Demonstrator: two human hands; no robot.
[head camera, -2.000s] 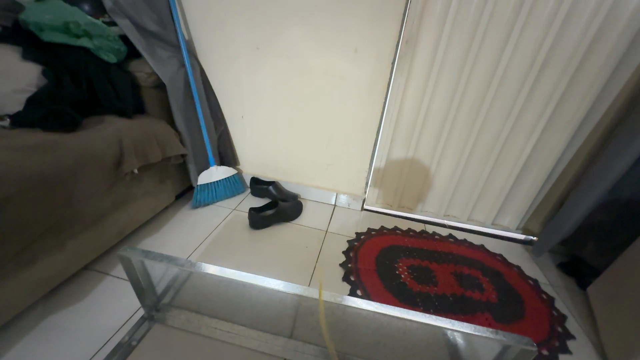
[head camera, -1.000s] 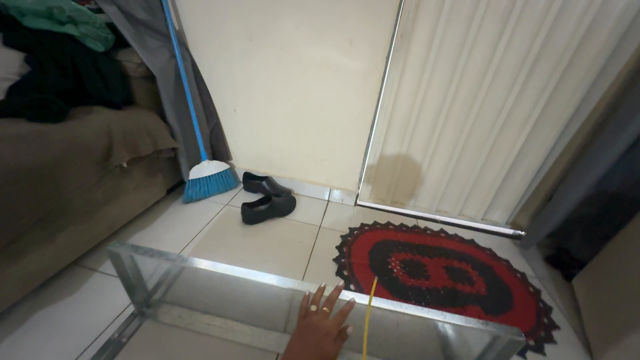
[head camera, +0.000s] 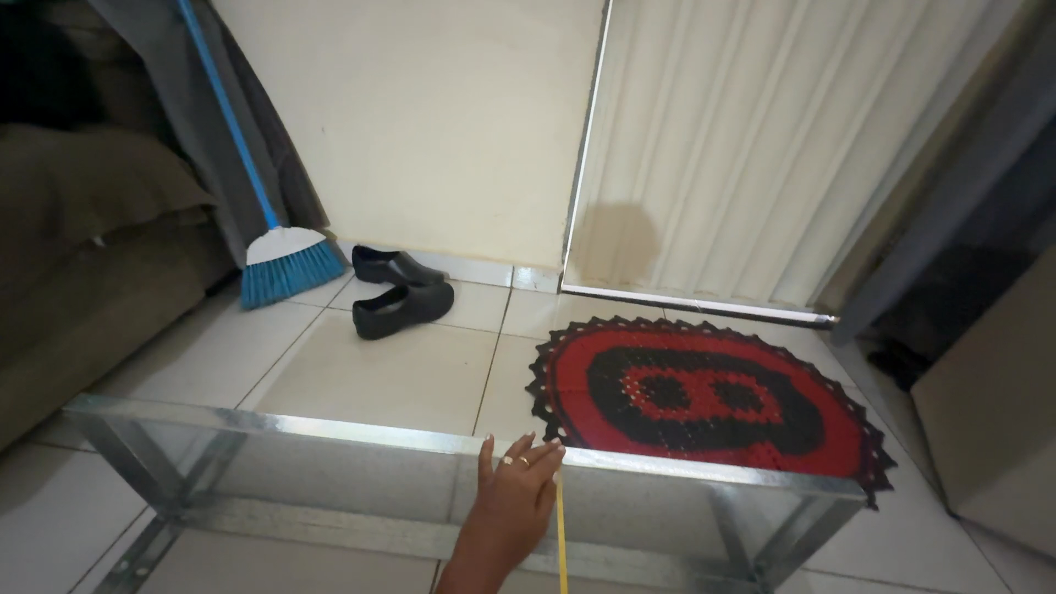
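Observation:
My left hand (head camera: 513, 495), with rings on its fingers, reaches up from the bottom centre to the top rail of a galvanized metal frame (head camera: 330, 429). Its fingertips lie at the rail, spread somewhat. A narrow yellow strip (head camera: 563, 536), perhaps a measuring tape, runs down from beside the fingertips to the bottom edge; whether the fingers pinch its end cannot be told. The frame is long and low, with slanting side bars and a lower rail. My right hand is out of view.
Beyond the frame, a red and black crocheted rug (head camera: 701, 396) lies before a pleated folding door (head camera: 701, 148). Black shoes (head camera: 404, 309) stand by the wall. A blue broom (head camera: 289, 264) leans at a grey curtain (head camera: 190, 107), beside a brown sofa (head camera: 91, 247).
My left hand, absent in the oldest frame, came in at the frame's top rail and is now beside the yellow strip's upper end. That strip stood apart, right of the hand, a second ago.

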